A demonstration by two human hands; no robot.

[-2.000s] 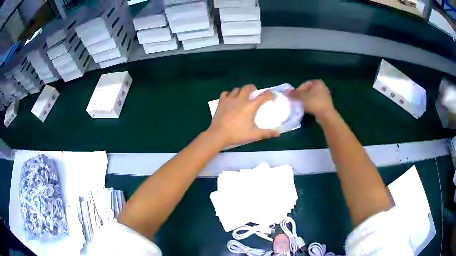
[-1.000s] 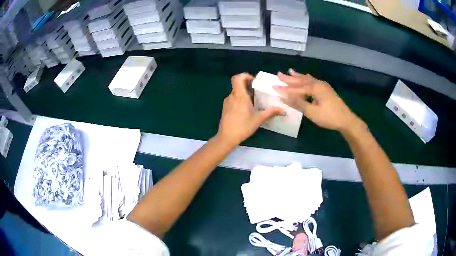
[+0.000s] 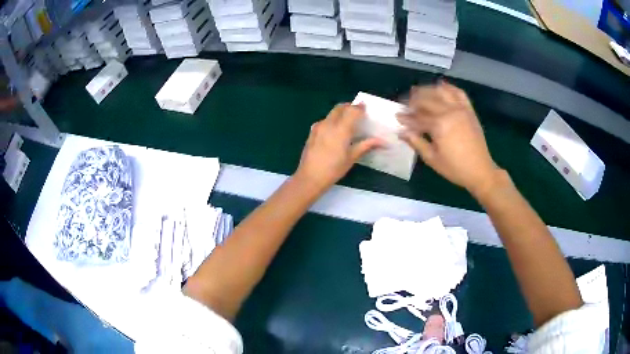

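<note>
A white retail box (image 3: 392, 157) sits on the dark green belt in front of me, between my hands. My left hand (image 3: 333, 147) grips its left side, thumb over the near face. My right hand (image 3: 445, 131) is blurred, at the box's upper right edge with fingers bent; whether it grips the box is unclear. The white device is not visible. A fanned pile of white leaflets (image 3: 413, 257) and coiled white USB cables (image 3: 394, 325), with a pinkish object (image 3: 434, 328) among them, lie on the near worktop.
White boxes stand singly on the belt at left (image 3: 188, 86) and right (image 3: 568, 153). Stacked boxes (image 3: 369, 28) line the far side. A grey rail (image 3: 276, 188) crosses before me. A bag of cables (image 3: 97, 206) and narrow packets (image 3: 181, 242) lie on a white sheet (image 3: 169, 176) at left.
The open box with the round white device showing has become an upright-looking white box held between both hands, the device out of sight. The view has shifted, so the surroundings sit differently.
</note>
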